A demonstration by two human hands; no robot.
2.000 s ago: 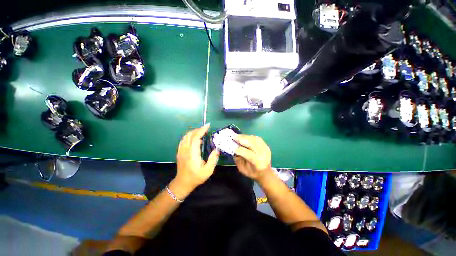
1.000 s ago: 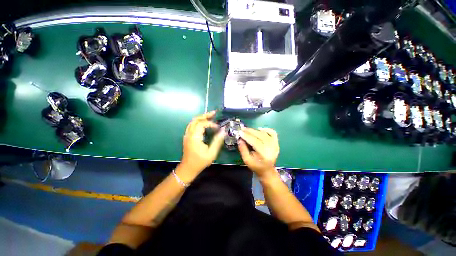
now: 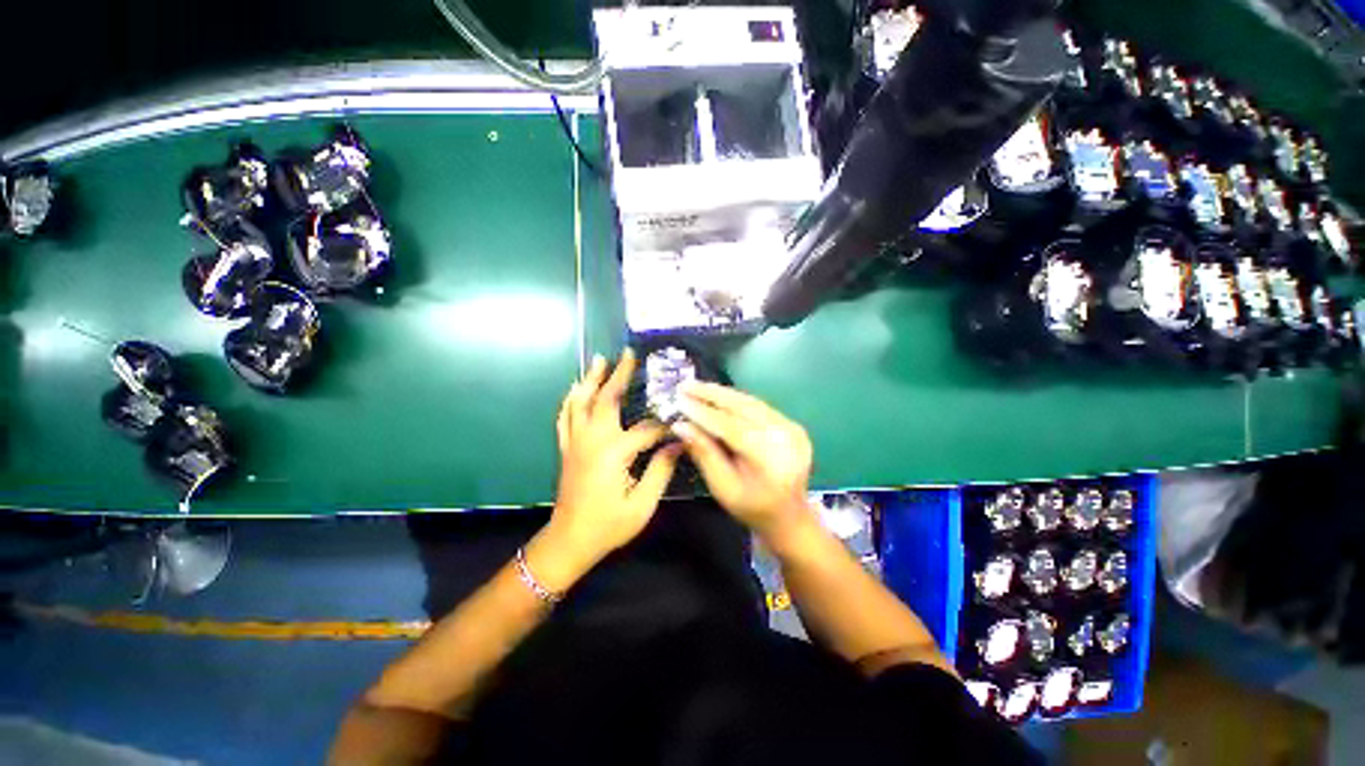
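A round black housing with a bright silver-white piece on top (image 3: 669,380) sits on the green bench just in front of the screw feeder (image 3: 704,195). My left hand (image 3: 606,461) is around its left and near side, fingers on the black shell. My right hand (image 3: 749,454) has its fingertips on the near right of the bright piece. The hands hide the housing's near part. The thick black screwdriver (image 3: 898,157) slants over the feeder's right side, its tip near the front tray, untouched.
Loose black unfinished units (image 3: 274,335) lie in clusters at the left. Rows of assembled units (image 3: 1066,289) with pale tops stand at the right. A blue crate (image 3: 1145,599) of units is below the bench edge at right. A pale cable (image 3: 502,53) runs behind the feeder.
The view has shifted, so the feeder and units sit further left in the picture. The bright piece on the housing shows more plainly, and both hands remain at the housing.
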